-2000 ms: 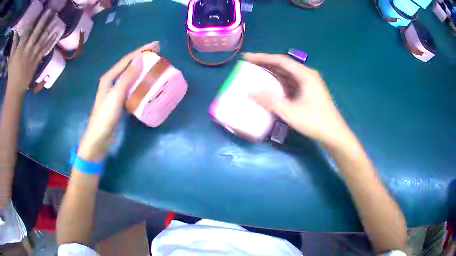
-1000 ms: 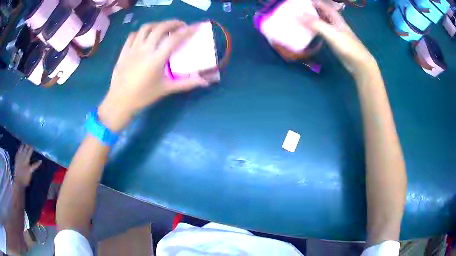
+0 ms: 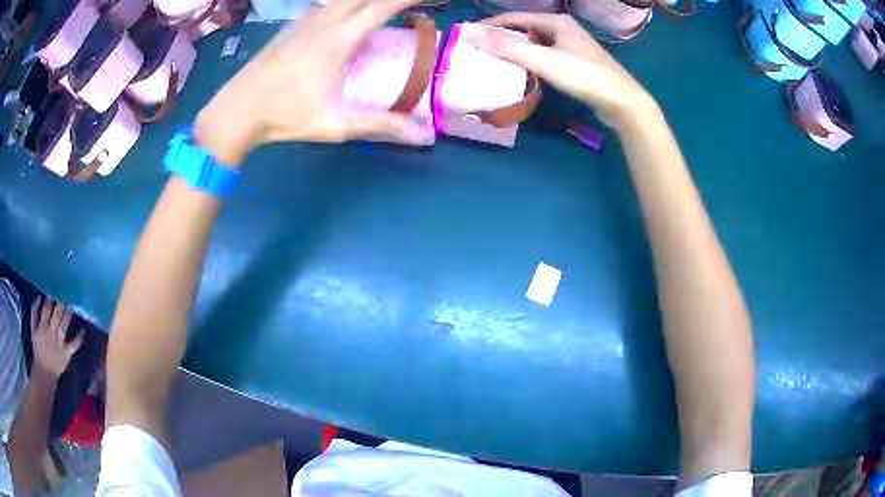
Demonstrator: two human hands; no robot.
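Two pink speakers stand side by side, touching, at the top centre. My left hand [image 3: 301, 82] holds the left pink speaker [image 3: 383, 73], its fingers and thumb around the body; a brown strap crosses it. My right hand [image 3: 568, 58] is on the right pink speaker [image 3: 475, 87], which has a brown strap and a magenta glow along its left edge. The fingertips of both hands are partly hidden or blurred. A purple USB piece [image 3: 588, 138] lies just right of it. A white label [image 3: 544, 283] lies on the dark-green bench [image 3: 408, 243].
Pink speakers [image 3: 107, 73] are stacked at the far left. Blue speakers [image 3: 776, 44] stand at the far right, with a lone pink speaker [image 3: 820, 107] in front. More pink speakers [image 3: 611, 15] show at the top edge. Another person's hand [image 3: 53, 335] is at lower left.
The two speakers, apart a second ago, are now together; the right one came left and nearer. Both hands moved with them. Another person's hand seen at the left stack earlier has gone from there.
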